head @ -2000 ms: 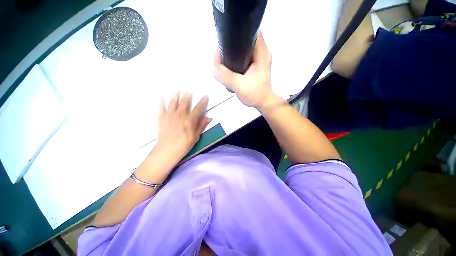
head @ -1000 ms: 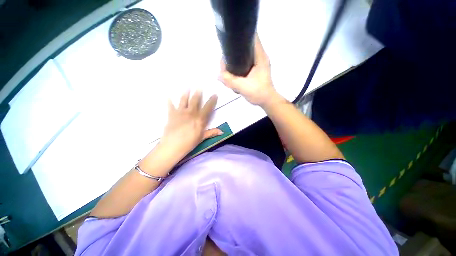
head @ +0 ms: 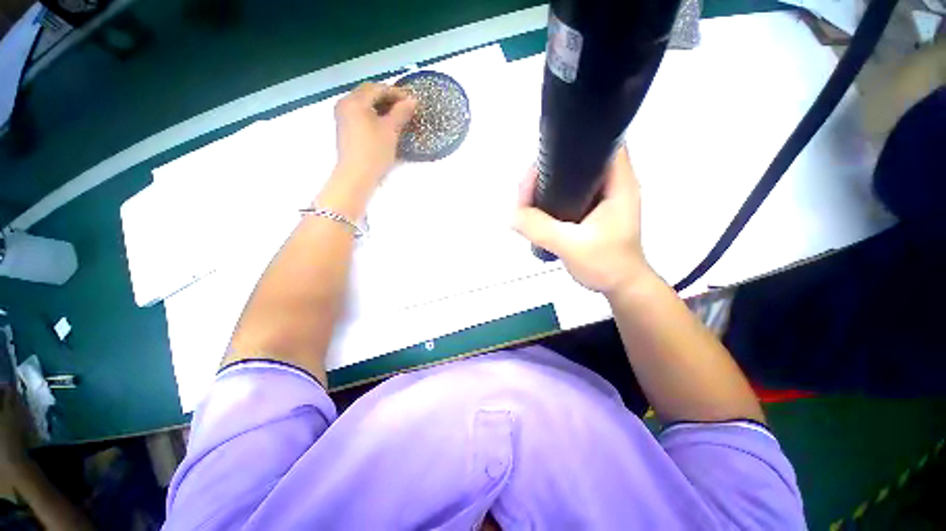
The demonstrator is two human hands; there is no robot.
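My left hand (head: pixel 371 122) is at the left edge of the round screw dish (head: pixel 436 116), its fingertips bent together over the small metallic parts. Whether it pinches a screw is too small to tell. My right hand (head: pixel 591 230) is wrapped around the lower end of the black electric screwdriver (head: pixel 596 99), which stands upright over the white panels (head: pixel 467 223). The driver's tip is mostly hidden by the hand. A small light fitting (head: pixel 429 344) lies on the green strip at the near edge.
A stack of white panels (head: pixel 171 244) lies at the left. A translucent bottle (head: pixel 39 257) and crumpled tissue (head: pixel 36 396) are farther left. The black power cord (head: pixel 788 156) curves down the right side. A bag of screws (head: pixel 686 23) is at the far side. A person's dark sleeve (head: pixel 918 156) is at the right.
My left hand has moved from the near edge of the panels to the screw dish. My right hand still holds the screwdriver. The view has shifted, showing more of the bench's left side.
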